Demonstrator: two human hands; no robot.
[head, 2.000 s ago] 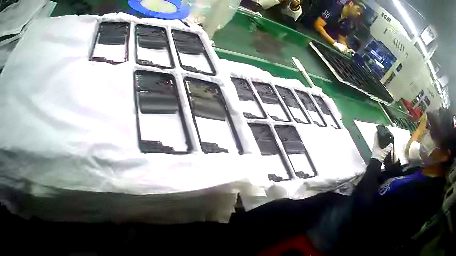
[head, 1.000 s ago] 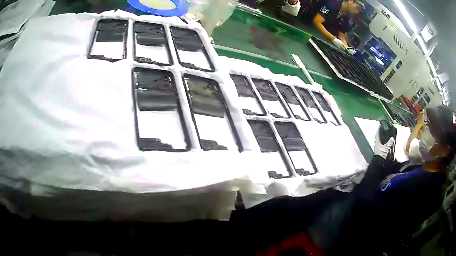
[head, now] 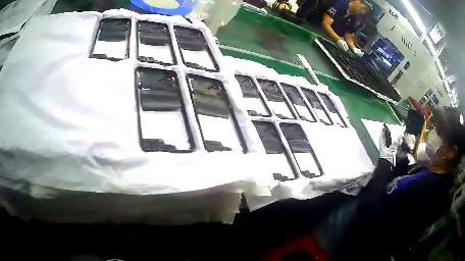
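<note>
Neither of my hands can be made out. Phone frames, dark in the upper part and pale below, lie in the pockets of a white cloth-covered tray (head: 76, 132) nearest me. Three are in its far row, one of them at the left (head: 110, 38); two are in its near row, one at the left (head: 164, 109) and one beside it (head: 216, 113). A second white tray (head: 339, 160) adjoins on the right. It holds several frames in its far row and two in its near row, one of them here (head: 301, 149). The nearest tray's left part is smooth white cloth.
A blue ring (head: 162, 7) and a crumpled clear bag (head: 218, 11) lie behind the nearest tray. A white bar (head: 308, 70) and a large black tray (head: 357, 70) are on the green bench (head: 265, 35). A masked person (head: 423, 178) sits at the right; another works across the bench.
The frames on the trays have not moved. The seated person at the right has changed hand position and the dark thing held there is turned. The person across the bench has moved their hands.
</note>
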